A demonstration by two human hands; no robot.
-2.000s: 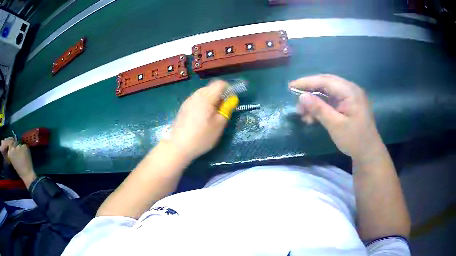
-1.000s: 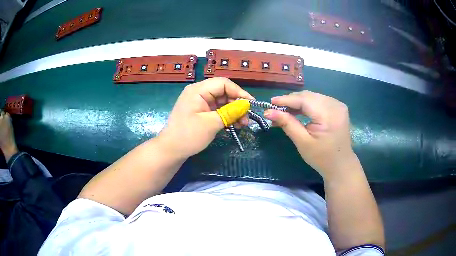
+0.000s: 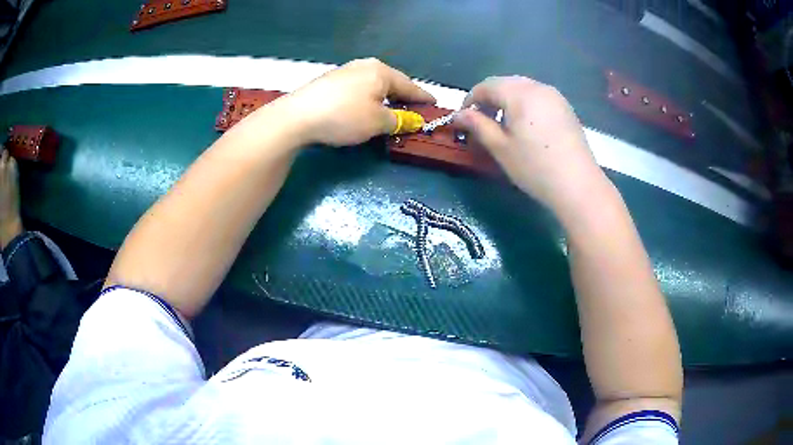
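Note:
Both hands are over a reddish-brown jig (image 3: 435, 155) on the green surface and hide much of it. My left hand (image 3: 352, 104), with a yellow finger cot (image 3: 406, 121) on the thumb, has its thumb tip at one end of a thin silvery ribbed rod (image 3: 439, 122). My right hand (image 3: 522, 122) pinches the rod's other end between thumb and forefinger. Whether the left fingers grip the rod or a small piece is hidden. A branched cluster of ribbed rods (image 3: 426, 228) lies on the surface nearer my body.
Another jig (image 3: 243, 109) lies left, partly behind my left forearm. Further jigs lie at far left (image 3: 178, 10) and far right (image 3: 650, 104). A reddish-brown block (image 3: 33, 144) sits at the left edge beside another person's hand (image 3: 9, 198). A white stripe (image 3: 165, 69) crosses the green surface.
Both hands have moved forward from the near area to the jig, with a rod between them. The branched rods that were at my left hand now lie loose on the surface.

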